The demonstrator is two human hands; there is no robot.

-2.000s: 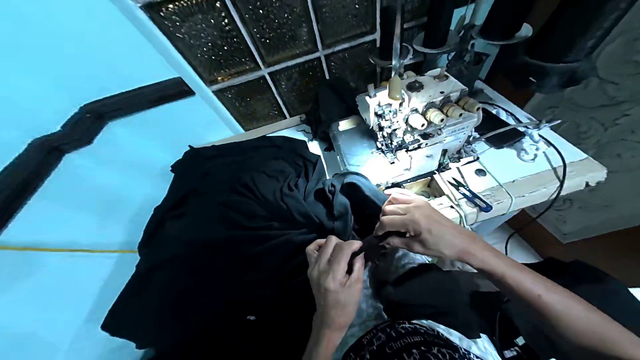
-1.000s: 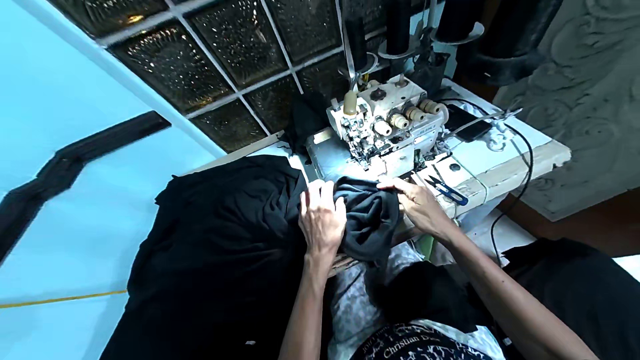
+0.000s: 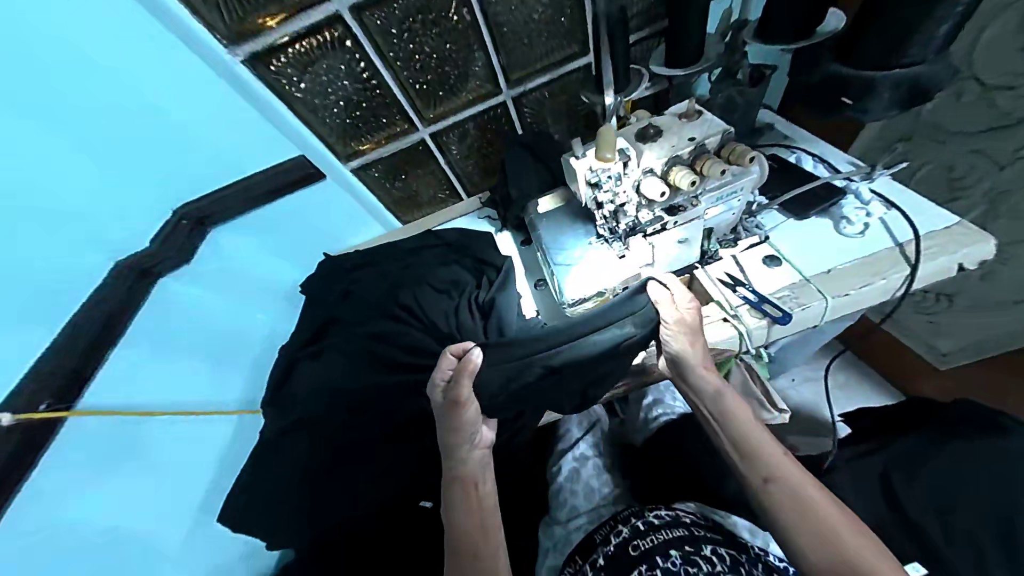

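My left hand (image 3: 462, 394) pinches one end of a folded edge of black fabric (image 3: 568, 352), thumb on top. The other end is pinched by my right hand (image 3: 678, 324), so the edge lies stretched between them in front of an overlock sewing machine (image 3: 664, 192). More of the black cloth (image 3: 384, 336) spreads over the table to the left and hangs toward my lap. The fabric is apart from the lit needle area. Blue thread snips (image 3: 756, 299) lie on the table just right of my right hand.
A dark phone (image 3: 800, 186) and a black cable (image 3: 912, 240) are at the right of the white table (image 3: 912, 260). Black thread cones (image 3: 686, 36) stand behind the machine. A glass-block window (image 3: 424, 72) and a blue wall border the back left. More dark cloth (image 3: 928, 480) lies at lower right.
The bunched cloth between my hands is now pulled out into a taut band. My hands have moved apart, and my left hand no longer lies flat on the fabric.
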